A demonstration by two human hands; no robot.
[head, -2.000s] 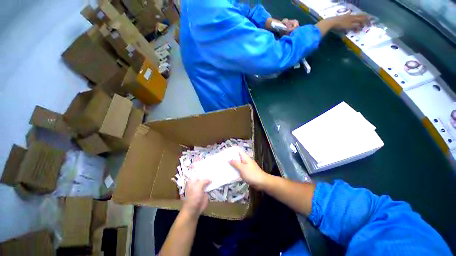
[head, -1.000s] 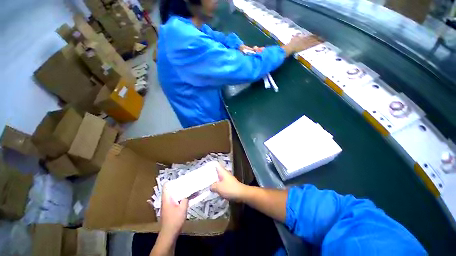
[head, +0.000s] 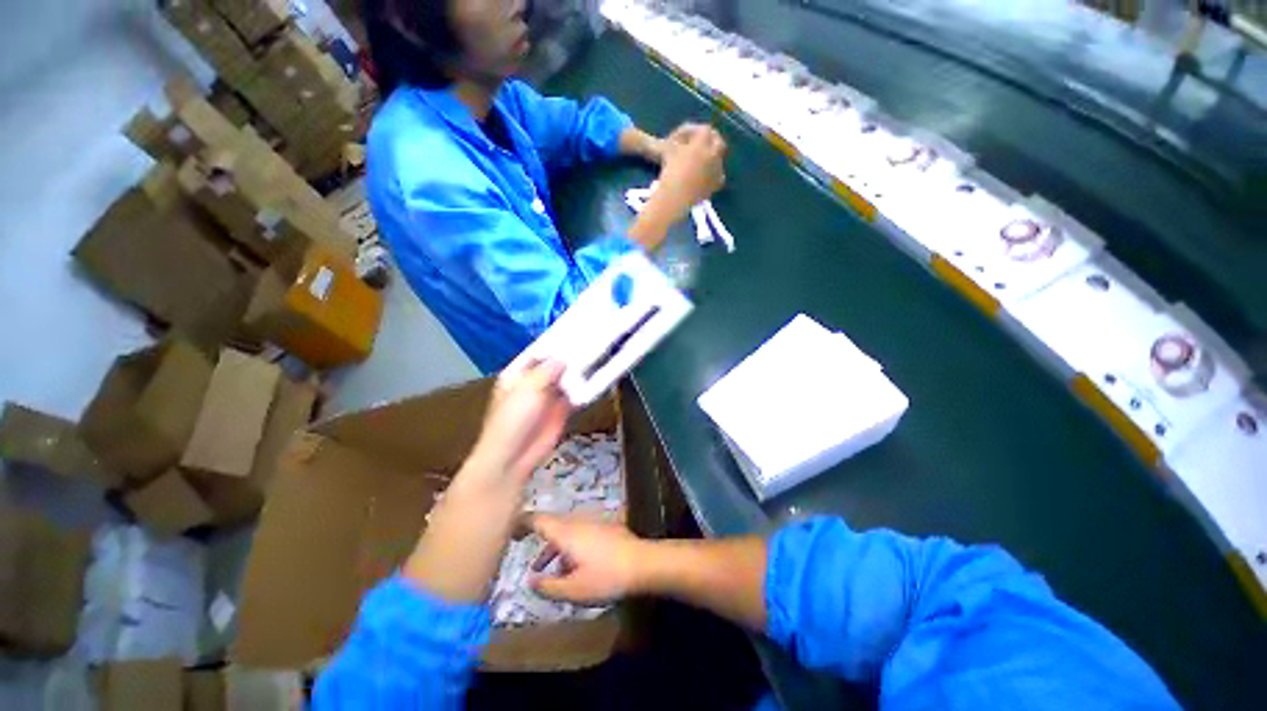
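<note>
My left hand [head: 525, 417] holds a white cleared insert [head: 591, 333] by its near end, raised above the far edge of the carton. The insert shows a round hole, with blue cloth seen through it, and a long dark slot. My right hand [head: 586, 558] is over the waste carton [head: 334, 535], fingers partly curled, with nothing visible in it. Punched-out waste [head: 573, 479] lies in the carton. A neat stack of white insert blanks [head: 803, 403] lies on the green bench.
A coworker in a blue coat [head: 452, 208] sits beyond the carton, hands together over the green bench [head: 959, 486]. Thin white parts [head: 711, 225] lie near them. White line trays [head: 959, 208] run along the right. Brown cartons [head: 181, 417] and an orange carton [head: 327, 308] are at left.
My left hand has lifted the insert up and away from the carton; the hole and slot now show. My right hand has let go of it. The coworker's hand has moved back from the trays.
</note>
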